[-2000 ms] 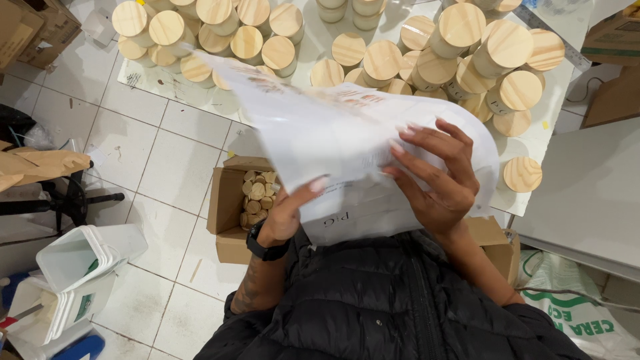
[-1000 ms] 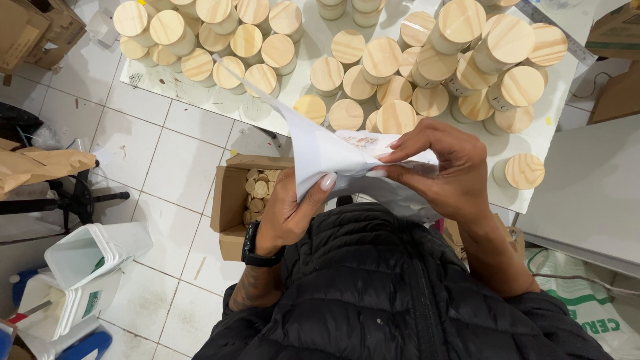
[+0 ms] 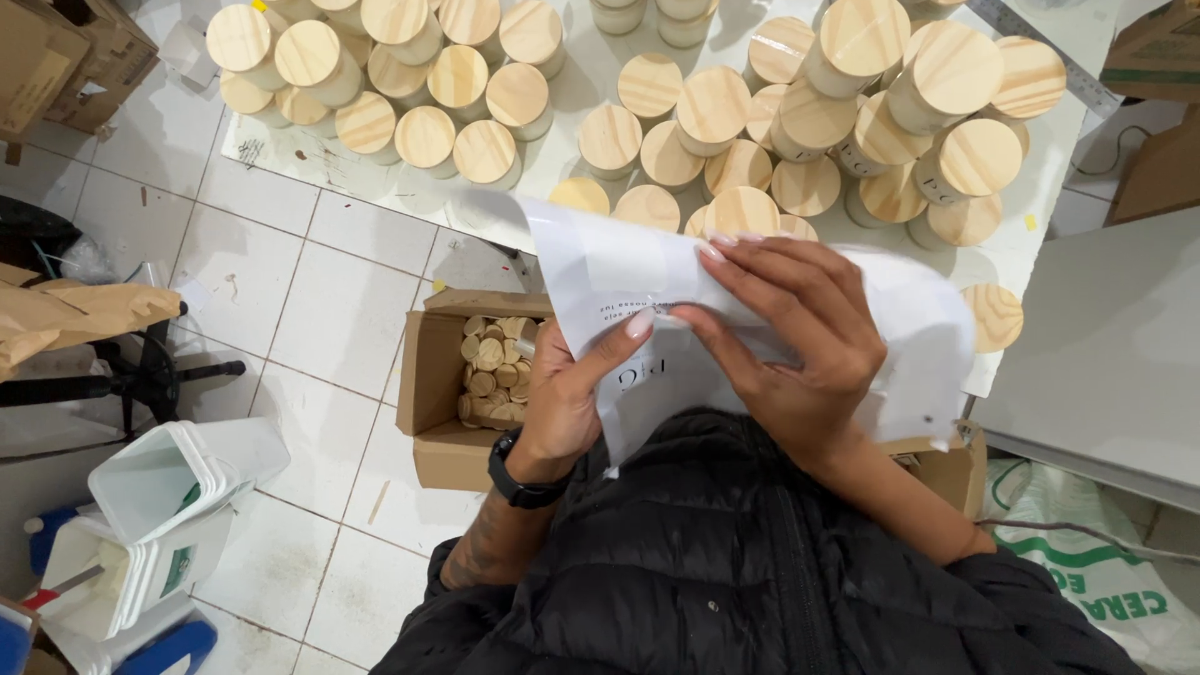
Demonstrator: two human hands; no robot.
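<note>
A large white printed sheet (image 3: 694, 352), curled and glossy, spans the space between my hands in front of my body. My left hand (image 3: 581, 384) pinches its left part, thumb on top, with a black watch on that wrist. Over the middle of the sheet is my right hand (image 3: 797, 337), its thumb and fingertips closed on the paper beside my left thumb. Beyond the sheet, many glass jars with round wooden lids (image 3: 712, 108) stand on the white table (image 3: 309, 164), some of them stacked. A single lidded jar (image 3: 992, 317) stands near the table's right side.
A cardboard box (image 3: 450, 459) of small wooden discs (image 3: 489, 354) is below the table's edge at left. White plastic tubs (image 3: 159, 478) stand on the tiled floor at lower left, near a black stand base (image 3: 141, 375). A white sack (image 3: 1078, 553) lies at lower right; a metal ruler (image 3: 1059, 70) lies on the table.
The sheet, bunched between my hands a second ago, is spread wider, with its right part showing beyond my right hand. More of its print faces up.
</note>
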